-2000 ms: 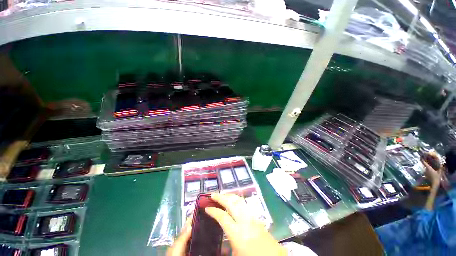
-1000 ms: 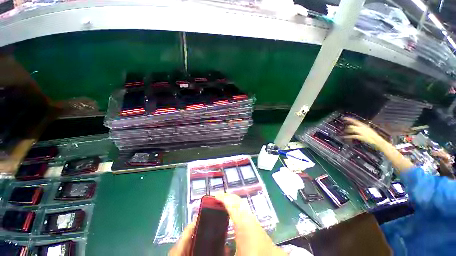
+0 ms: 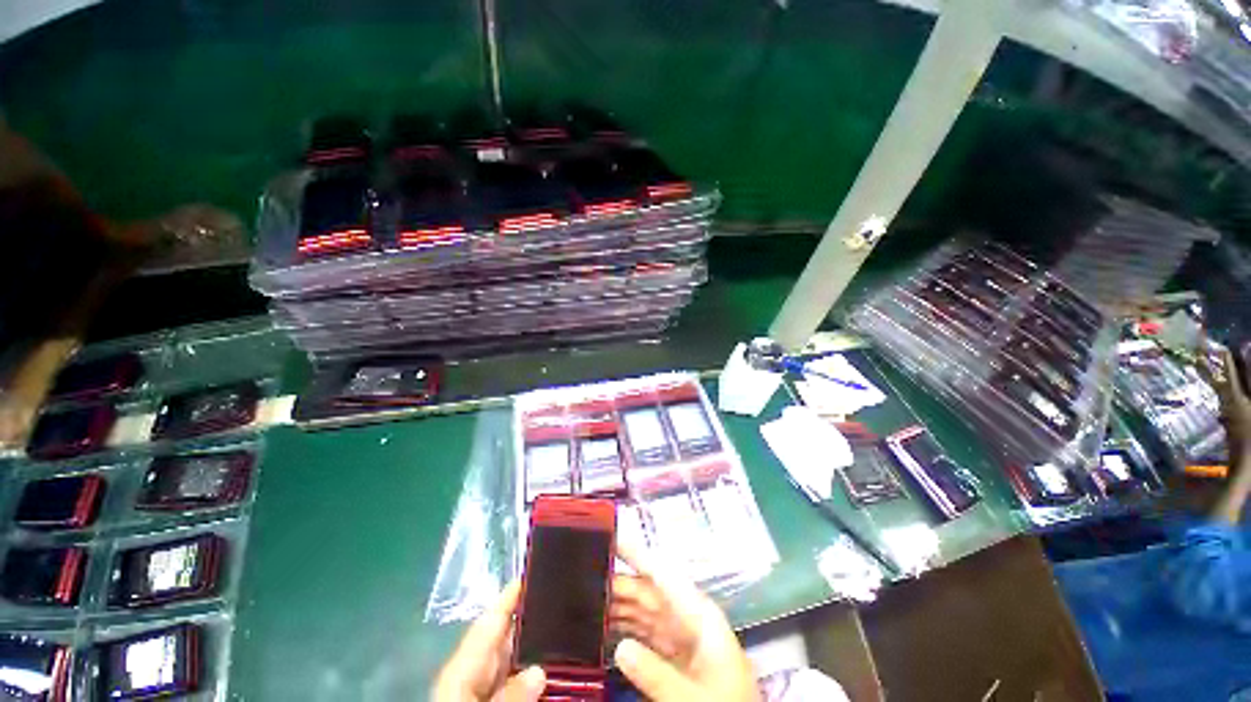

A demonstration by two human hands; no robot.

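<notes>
A red-edged mobile phone (image 3: pixel 567 590) with a dark screen is upright at the lower centre, screen towards me. My left hand (image 3: pixel 483 664) holds its lower left side, the thumb near the bottom edge. My right hand (image 3: pixel 682 642) holds its lower right side, the thumb at the edge and fingers behind. Both hands are partly cut off by the bottom edge. Behind the phone lies a white and red panel sheet (image 3: pixel 672 480), partly hidden by the phone and hands. Crinkled clear film (image 3: pixel 473 542) lies to its left.
Blister trays with phones (image 3: pixel 176 480) are at left; stacked trays (image 3: pixel 480 295) at rear. Right of the sheet are a white bottle (image 3: pixel 751 380), crumpled white cloth (image 3: pixel 805 450), a dark thin tool (image 3: pixel 858 538) and loose phones. A pale post (image 3: pixel 892 178) rises behind. A blue-sleeved person (image 3: pixel 1214 569) is at far right.
The phone has turned from a slanted pose to show its screen and lower front. My right hand has shifted lower along its side. The other person's arm has left the tilted tray. The view has tipped down.
</notes>
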